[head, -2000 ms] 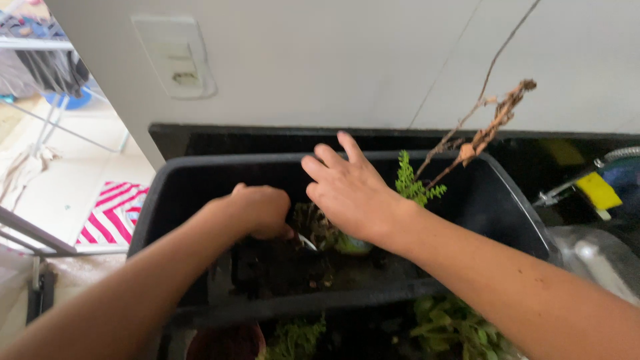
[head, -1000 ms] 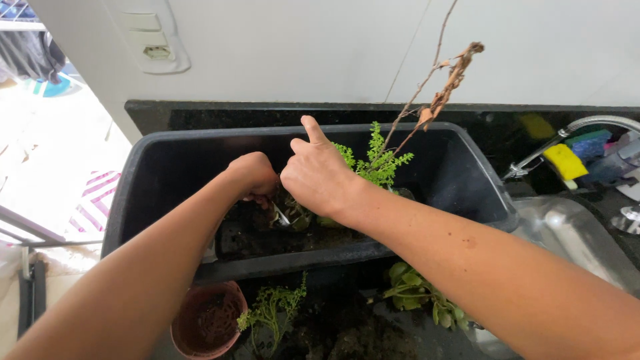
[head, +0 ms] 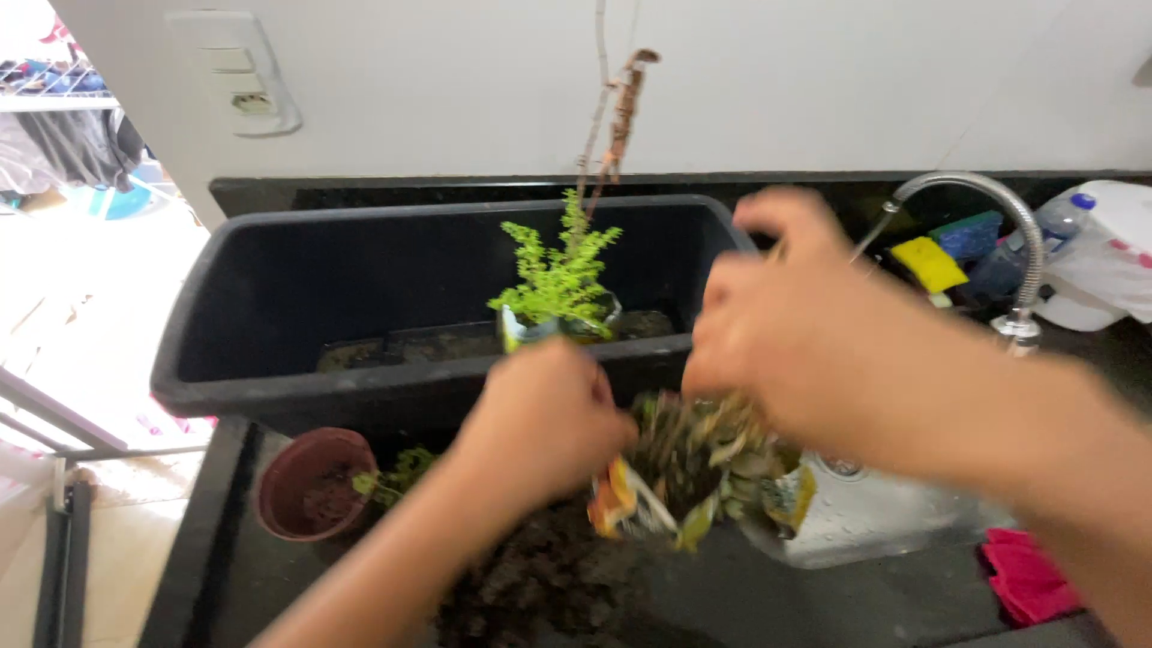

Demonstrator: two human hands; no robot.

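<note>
A long black plastic planter (head: 297, 391) holds a leafy green plant (head: 562, 279) in a plastic wrapping, with a dry brown stem behind it. My left hand (head: 549, 414), fingers curled, is in front of the planter's near rim, beside a wilted plant (head: 711, 450) in a torn printed plastic bag (head: 625, 504). Over that plant's right side is my right hand (head: 783, 315), fingers bent down and one finger raised. Motion blur hides whether either hand grips the bag or stems. Dark loose soil (head: 549, 576) lies on the counter below.
A reddish-brown pot (head: 315, 486) with soil and a small green sprig (head: 405, 477) stand at the left. To the right are a steel sink (head: 882, 522), a curved faucet (head: 1026, 234), a yellow sponge (head: 931, 264), a plastic bottle (head: 1071, 216) and a pink cloth (head: 1026, 576).
Both hands have come out of the planter to its near side. The leafy plant, partly covered by my right hand before, now shows with its wrapping. The view has shifted.
</note>
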